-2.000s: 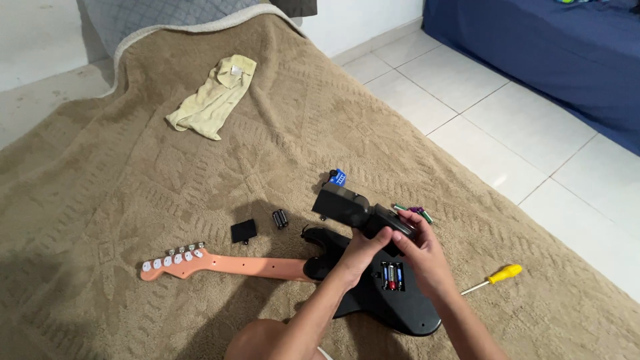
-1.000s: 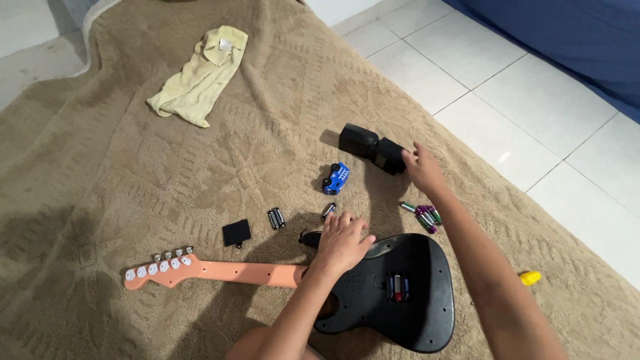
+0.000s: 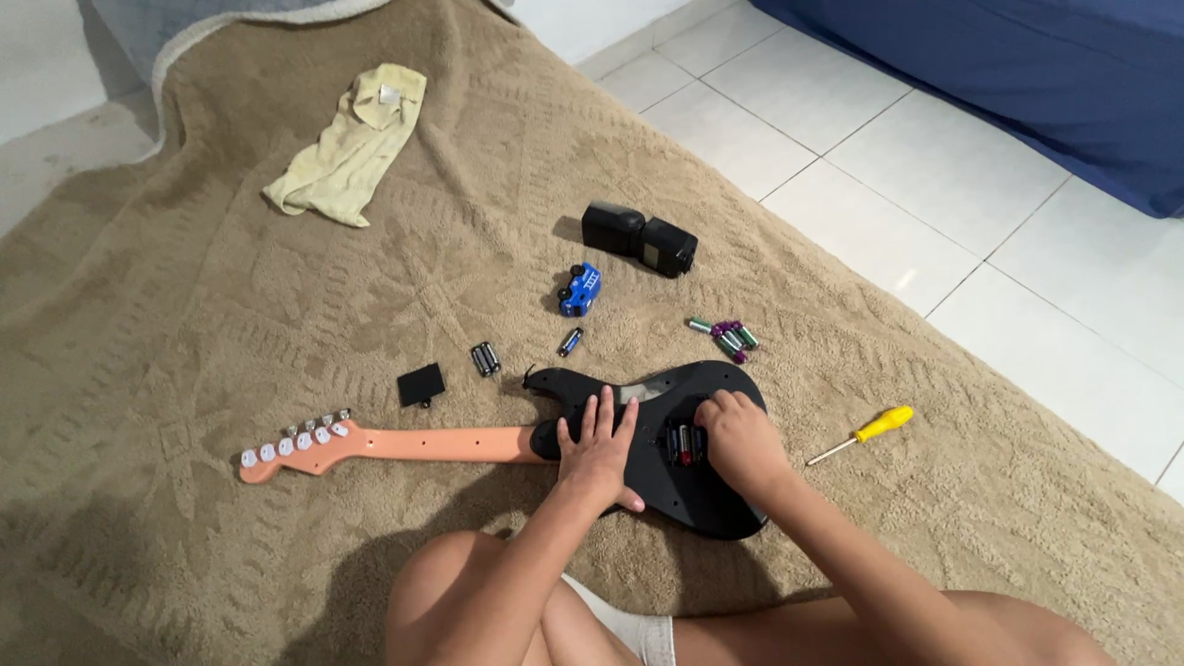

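Note:
A black toy guitar body (image 3: 721, 504) with an orange neck (image 3: 444, 444) lies back side up. My left hand (image 3: 597, 453) rests flat on the body with its fingers spread. At the right edge of the uncovered battery compartment (image 3: 685, 444), where several batteries sit, are the bent fingers of my right hand (image 3: 740, 439); its fingertips are partly hidden, so whether they grip anything cannot be seen. Above the guitar lie a single battery (image 3: 571, 342), a group of silver-and-black batteries (image 3: 485, 359) and several green-and-purple batteries (image 3: 729, 339). A black battery cover (image 3: 422, 385) lies above the neck.
A yellow-handled screwdriver (image 3: 883, 425) lies right of the guitar. Farther up are a blue toy car (image 3: 579, 289), a black camera flash (image 3: 638, 239) and a pale yellow cloth (image 3: 356, 153). The brown blanket (image 3: 934, 370) ends along a diagonal edge beside the tiled floor (image 3: 888, 185).
The flash was in my hands, and now it lies on the blanket beyond the toy car. My right hand has come back from it to the battery compartment. My left hand has settled on the guitar body.

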